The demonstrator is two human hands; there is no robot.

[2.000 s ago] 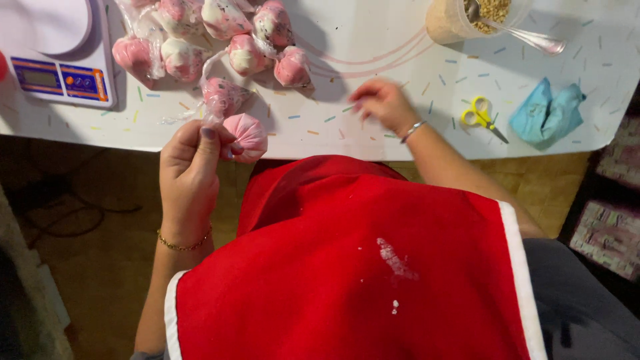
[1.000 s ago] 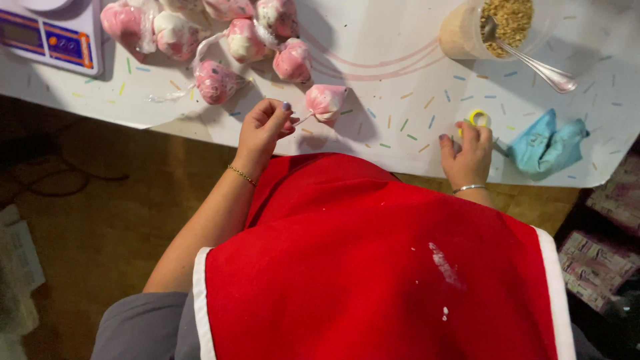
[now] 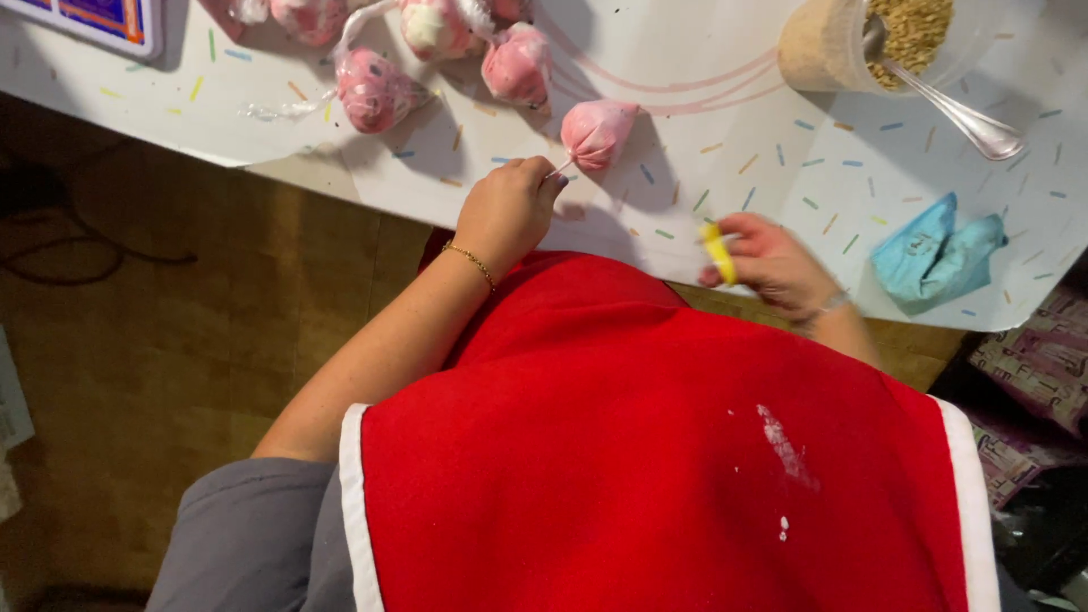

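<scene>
My left hand (image 3: 510, 200) pinches the twisted neck of a small plastic bag filled with something pink and white (image 3: 597, 134); the bag lies on the table close to its front edge. To the right, my right hand (image 3: 769, 268), blurred, holds the yellow-handled scissors (image 3: 719, 254) by the handle over the table edge; their blades are not visible. Several more knotted bags with pink and white filling lie at the upper left, the nearest being one with a long loose plastic tail (image 3: 374, 92) and another beside it (image 3: 517, 68).
A clear plastic tub of chopped nuts (image 3: 820, 47) with a metal spoon (image 3: 952, 106) stands at the upper right. A crumpled blue cloth or wrapper (image 3: 935, 255) lies near the right front edge. A digital scale (image 3: 153, 25) is at the upper left.
My right hand, empty two seconds ago, has taken the scissors from beside the blue item and moved left with them. My left hand has brought the bag rightward, away from the others.
</scene>
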